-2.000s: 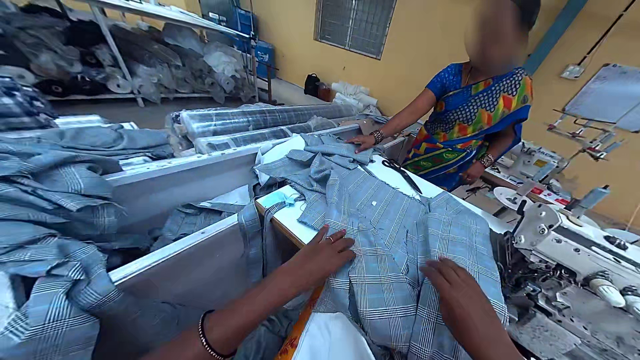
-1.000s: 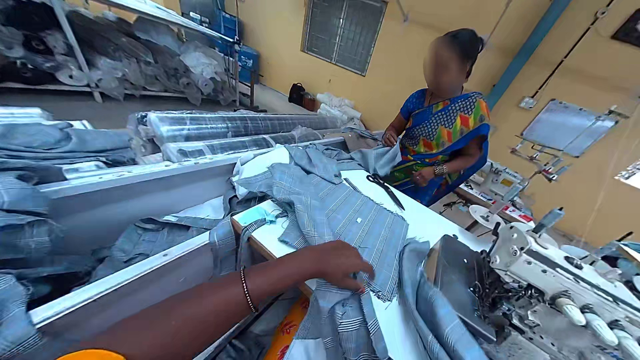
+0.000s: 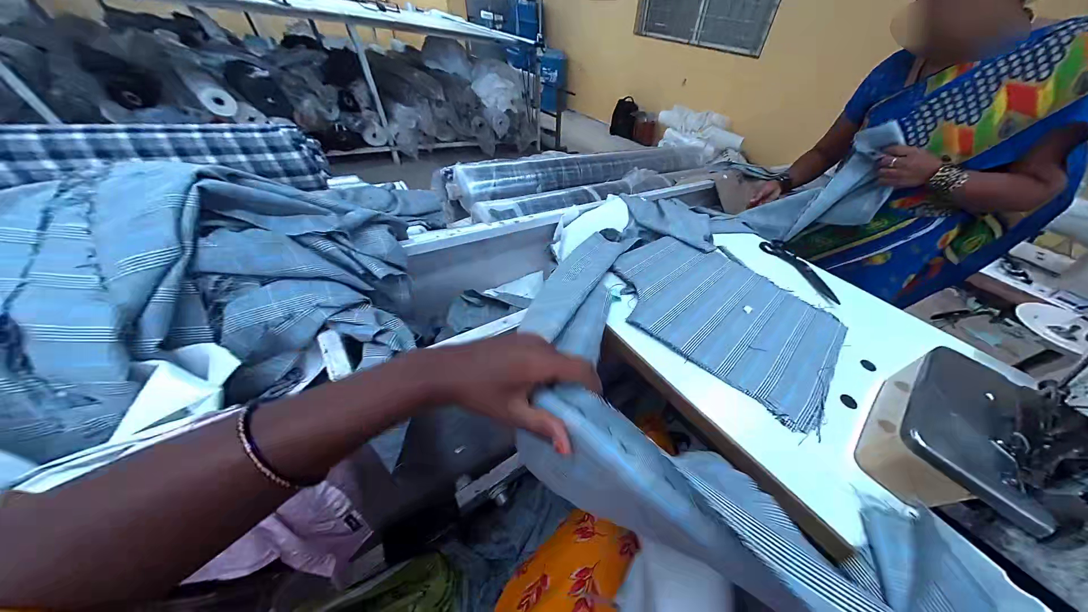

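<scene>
My left hand (image 3: 527,382) pinches the upper end of a grey-blue striped fabric piece (image 3: 629,476), which hangs past the front edge of the white sewing table (image 3: 884,331). My right hand is out of the frame. A cut striped fabric panel (image 3: 739,314) lies flat on the table, its edges frayed. Behind it rest black-handled scissors (image 3: 799,272). A narrow strip of the same cloth (image 3: 569,297) drapes over the table's left end. At the table's right stands part of a sewing machine (image 3: 986,433), with more striped cloth (image 3: 926,544) in front of it.
Across the table a person holds grey cloth (image 3: 833,200) in both hands. A large heap of striped fabric (image 3: 212,280) fills the left, beside a long bin with a pale rim (image 3: 501,223). Plastic-wrapped rolls (image 3: 578,174) lie behind. Orange patterned cloth (image 3: 565,565) is below.
My left hand has lifted fabric off the table, drawing it toward the front edge. The right hand, on the cloth two seconds ago, is out of view. The view has turned left.
</scene>
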